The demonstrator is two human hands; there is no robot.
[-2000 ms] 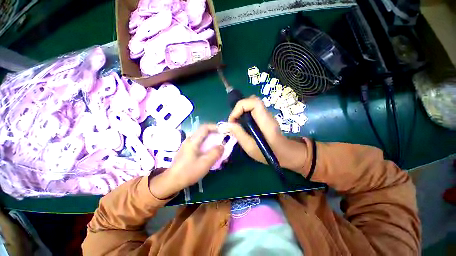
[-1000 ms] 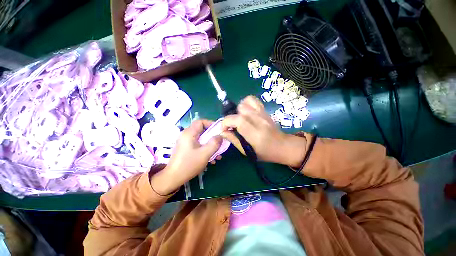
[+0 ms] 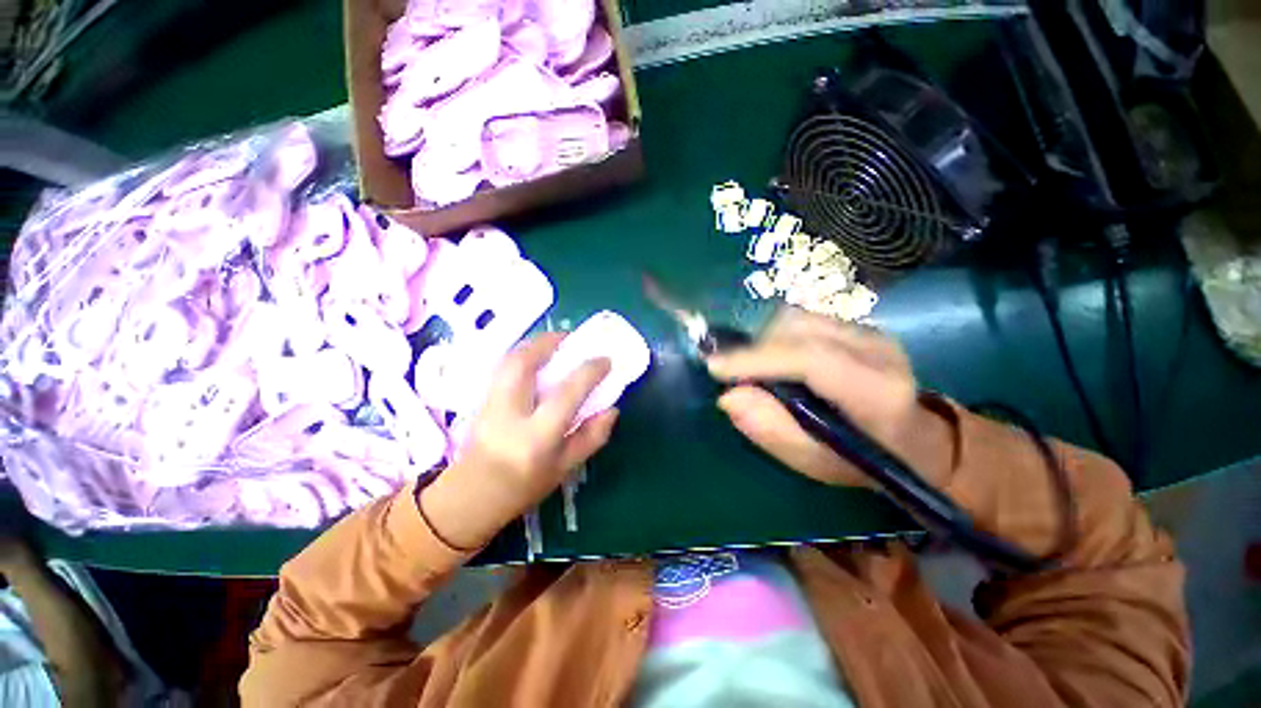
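My left hand (image 3: pixel 519 450) holds a pale pink housing (image 3: pixel 609 349) between thumb and fingers above the green bench, its plain smooth face showing. My right hand (image 3: pixel 830 394) is to its right and holds a black soldering iron (image 3: pixel 885 470), its metal tip pointing up and left. The tip and the housing are apart. A loose pile of small whitish-yellow inserts (image 3: pixel 809 270) lies just above my right hand. Whether my right hand also holds an insert cannot be seen.
A bulging clear bag of pink housings (image 3: pixel 180 360) lies at left. An open cardboard box (image 3: pixel 519 208) of housings stands at top. A black fan (image 3: pixel 864 194) and black cords (image 3: pixel 1058 325) are at right. Thin clear strips (image 3: pixel 570 501) lie near my left hand. A person's arm shows at bottom left.
My right hand has moved right, away from the housing, with the iron now gripped lower and slanting down right. The housing now shows its smooth face. The view has shifted slightly.
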